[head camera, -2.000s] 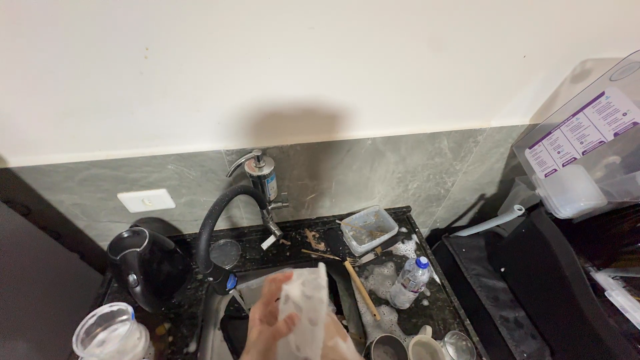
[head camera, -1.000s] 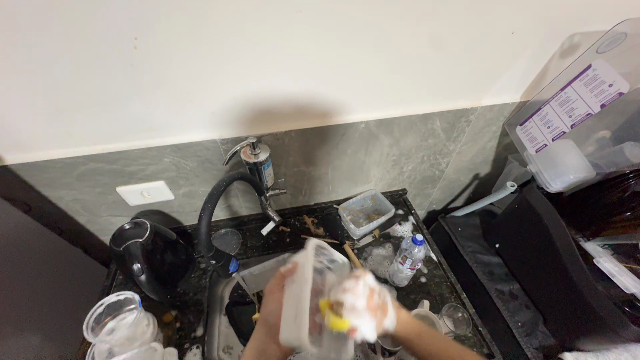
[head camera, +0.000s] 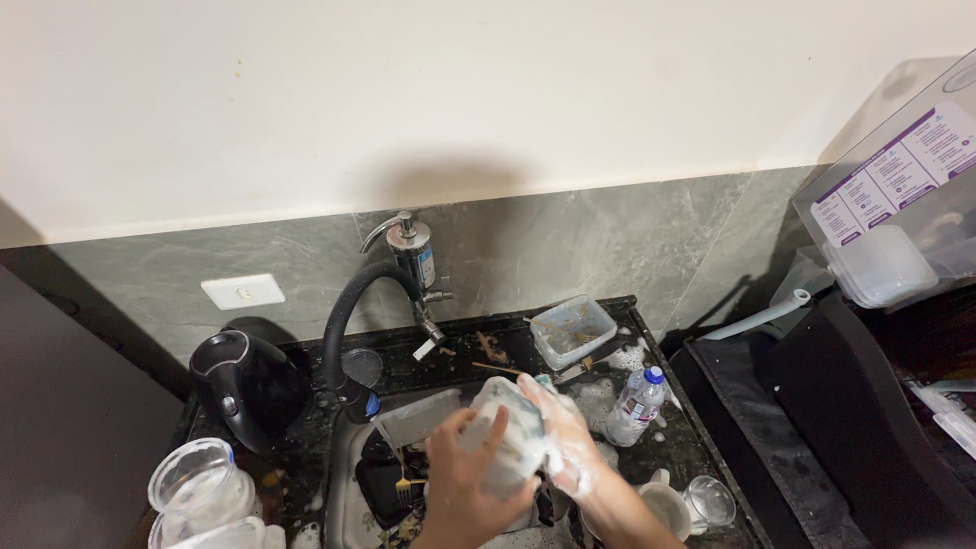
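Observation:
Over the metal sink (head camera: 335, 488), my left hand (head camera: 473, 473) grips a soapy translucent plastic container (head camera: 503, 435). Suds cover my right hand (head camera: 560, 435), which presses against the container's right side; a bit of green, seemingly a sponge, shows at its fingertips. Below, inside the sink, lie a black tray (head camera: 377, 488), a fork (head camera: 404, 484) and another clear plastic container (head camera: 419, 415). A thin stream of water runs from the black flexible faucet (head camera: 332, 335).
A black kettle (head camera: 244, 389) and stacked plastic tubs (head camera: 202, 488) stand left. Behind and right are a food-stained container (head camera: 572, 332), a knife (head camera: 576, 370), a plastic bottle (head camera: 637, 404), a mug (head camera: 663, 503) and a drinking glass (head camera: 709, 499). A black-handled rack is not clearly identifiable.
The container in my left hand has been turned, and my right hand has moved to its outer right side. The yellow side of the sponge seen one second ago no longer shows.

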